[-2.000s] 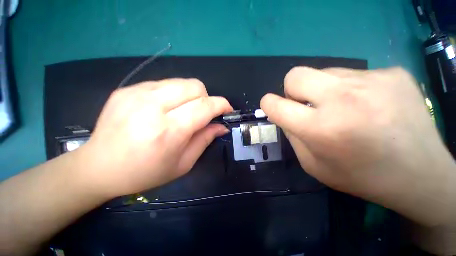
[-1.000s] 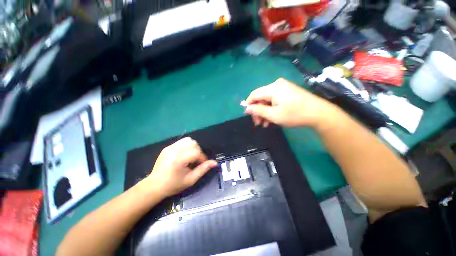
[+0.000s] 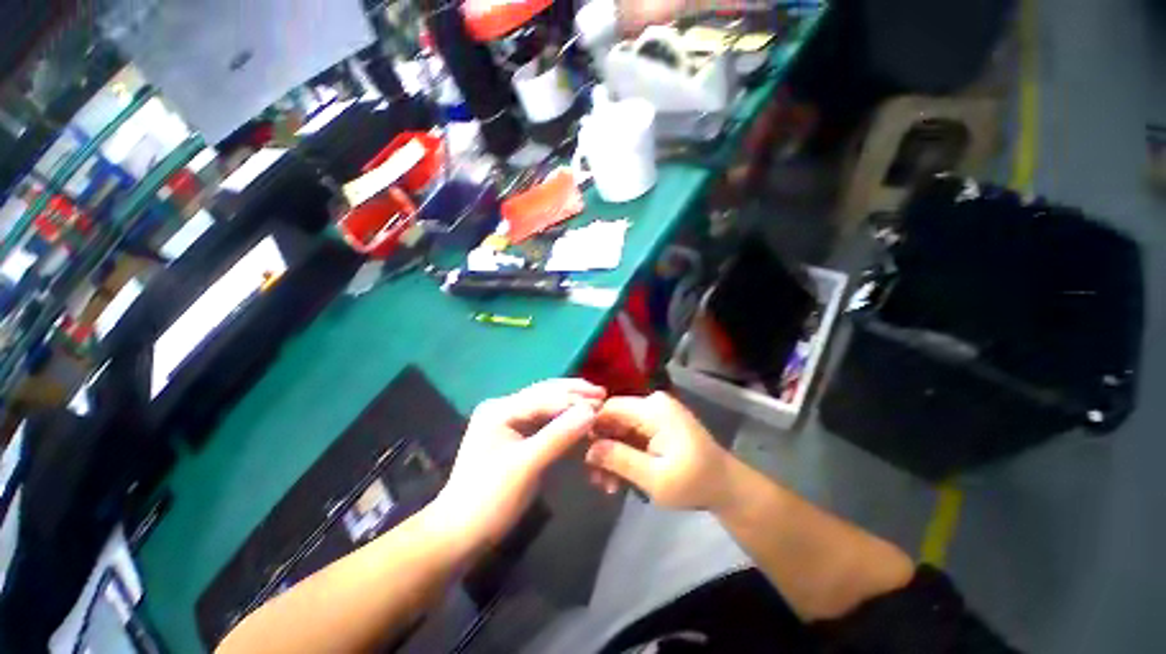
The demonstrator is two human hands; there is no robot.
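Note:
My left hand (image 3: 518, 454) and my right hand (image 3: 659, 450) meet fingertip to fingertip over the bench's front edge. Whatever may be between the fingers is too small and blurred to tell. The display lid (image 3: 307, 552) lies on the black work pad (image 3: 416, 399) at the lower left, partly hidden by my left forearm. A pale metallic patch (image 3: 371, 507) shows on the lid beside my left arm.
A green screwdriver (image 3: 501, 319), a black cylindrical tool (image 3: 505, 282), a red pouch (image 3: 542, 206), red bins (image 3: 377, 221) and a white cup (image 3: 623, 150) stand along the bench. A white box (image 3: 748, 399) and black bin (image 3: 985, 326) are on the floor.
The view has swung right towards the floor. My left hand has left the lid and come together with my right hand, in front of the bench edge.

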